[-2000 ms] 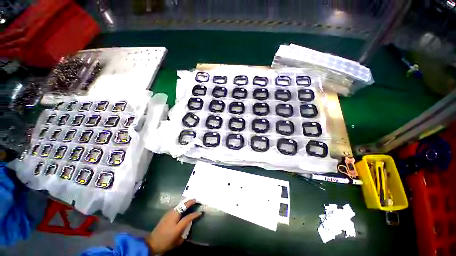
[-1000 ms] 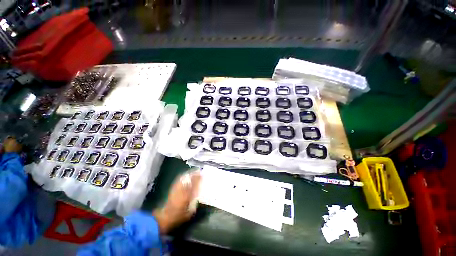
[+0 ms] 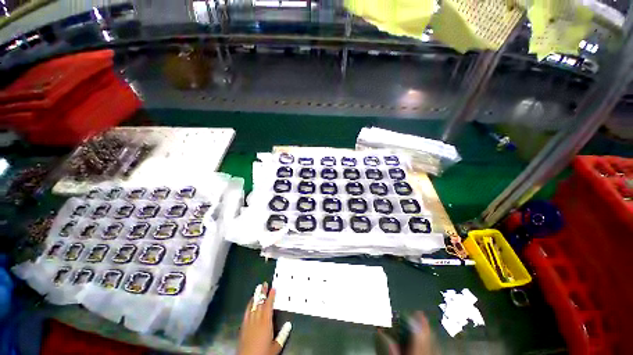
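A flat white sheet (image 3: 340, 295) with rows of small black marks lies on the green mat in front of me. My left hand (image 3: 261, 324) is at its left edge, fingers apart, with white coverings on fingertips; I see nothing held in it. My right hand (image 3: 411, 338) is blurred and cut off by the bottom edge, just right of the sheet's lower right corner. A dark blur is beside it; whether it holds anything cannot be told. Small white paper scraps (image 3: 460, 312) lie to the right.
A tray of black housings (image 3: 264, 239) is behind the sheet, with stacked clear trays (image 3: 409, 147) behind. Another tray of silver-rimmed housings (image 3: 208, 243) is left. A marker (image 3: 446, 262) and yellow bin (image 3: 498, 259) stand right, red trays (image 3: 590, 270) far right, red crates (image 3: 69, 100) upper left.
The view has tilted up. My right hand has come into view at the bottom. The sheet no longer shows dark squares at its right end. My left hand is less blurred, at the sheet's left edge.
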